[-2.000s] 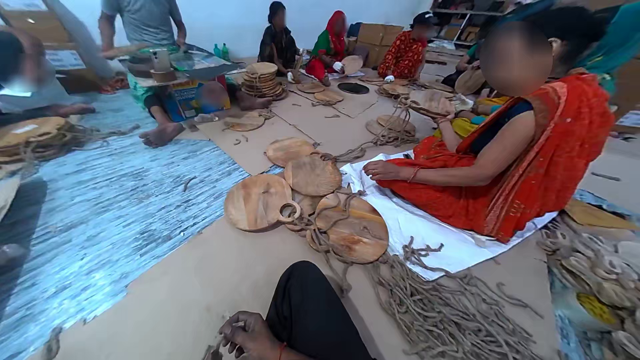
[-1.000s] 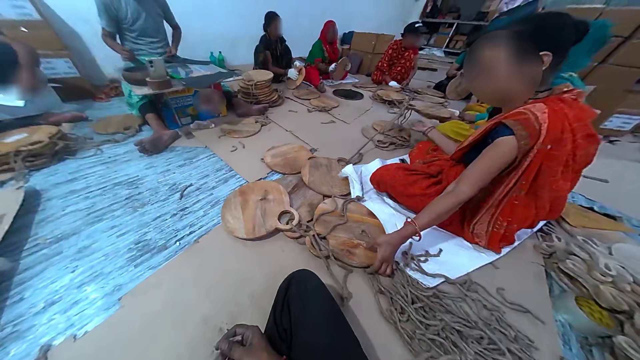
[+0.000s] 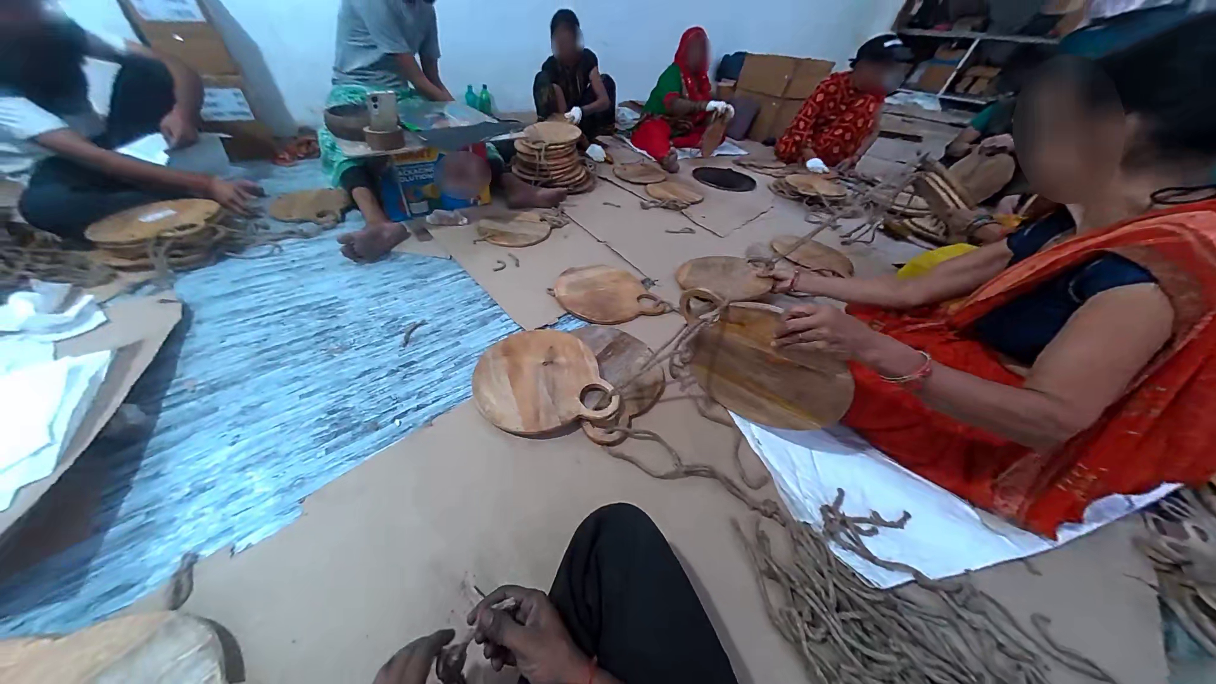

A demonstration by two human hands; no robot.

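My right hand point(image 3: 532, 632) is at the bottom, beside my dark-trousered knee, its fingers pinched on a small thin piece that I cannot identify. Close to its left, my left hand point(image 3: 415, 657) is partly cut off by the lower edge; a small dark strand-like piece point(image 3: 454, 660) lies between the two hands. Ahead of them, a round wooden board with a ring handle point(image 3: 537, 382) rests partly over another round board point(image 3: 635, 366). Part of a pale wooden board point(image 3: 119, 651) shows at the bottom left.
At the right, a seated co-worker holds up a round board point(image 3: 769, 375) with rope. Rope lengths point(image 3: 855, 598) lie heaped on cardboard. Further off are more boards, a board stack point(image 3: 549, 157) and several seated people. A blue-white mat point(image 3: 313, 351) and a sheet-covered panel point(image 3: 57, 408) lie left.
The co-worker at the right has lifted a round board off the pile, where that person's hand was reaching down before. My left hand has come into view beside my right.
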